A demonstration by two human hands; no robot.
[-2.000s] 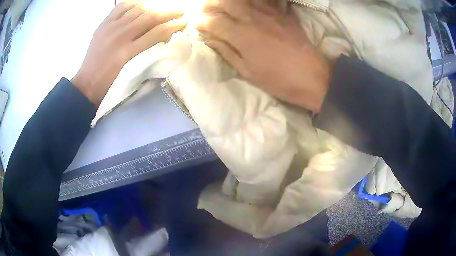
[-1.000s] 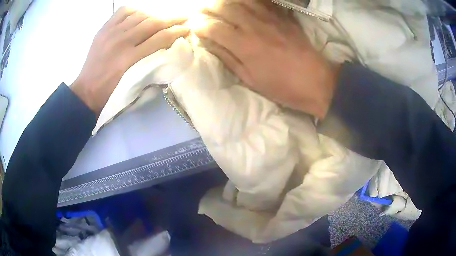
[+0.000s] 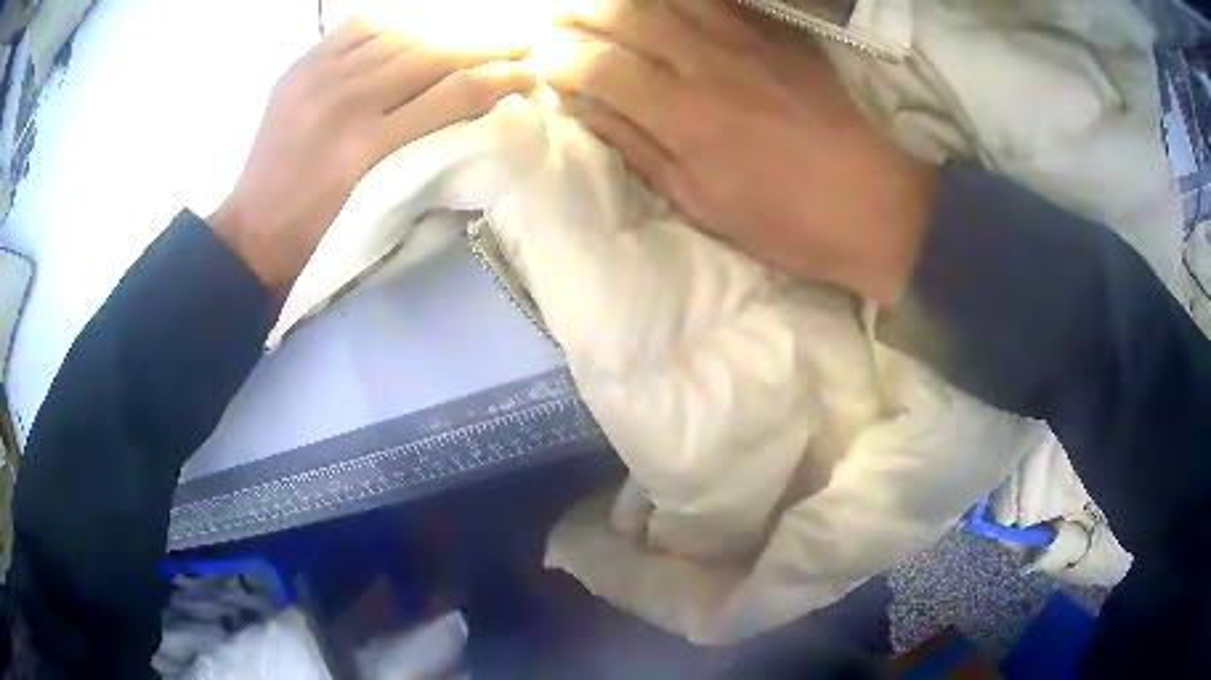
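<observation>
The cream padded jacket (image 3: 691, 359) lies bunched over the white table and hangs over its near edge. A toothed zip (image 3: 510, 282) runs down one cream edge; another zip piece (image 3: 830, 29) shows at the top right. My left hand (image 3: 359, 120) lies on the cream fabric, fingers stretched toward the bright glare. My right hand (image 3: 744, 146) presses on the jacket just right of the glare. The fingertips of both hands meet in the glare; whether they pinch the cloth there cannot be told. The needle area is hidden by glare.
A ruler strip (image 3: 385, 465) runs along the near edge of the white table (image 3: 399, 345). Below are blue bins with pale pieces (image 3: 266, 651) at lower left and cream pieces (image 3: 1062, 518) at lower right, over speckled floor (image 3: 950, 591). Glare washes out the top centre.
The table, jacket and both hands appear shifted slightly right in the picture. The hands keep nearly the same pose on the cloth, and the hanging jacket part keeps nearly the same shape.
</observation>
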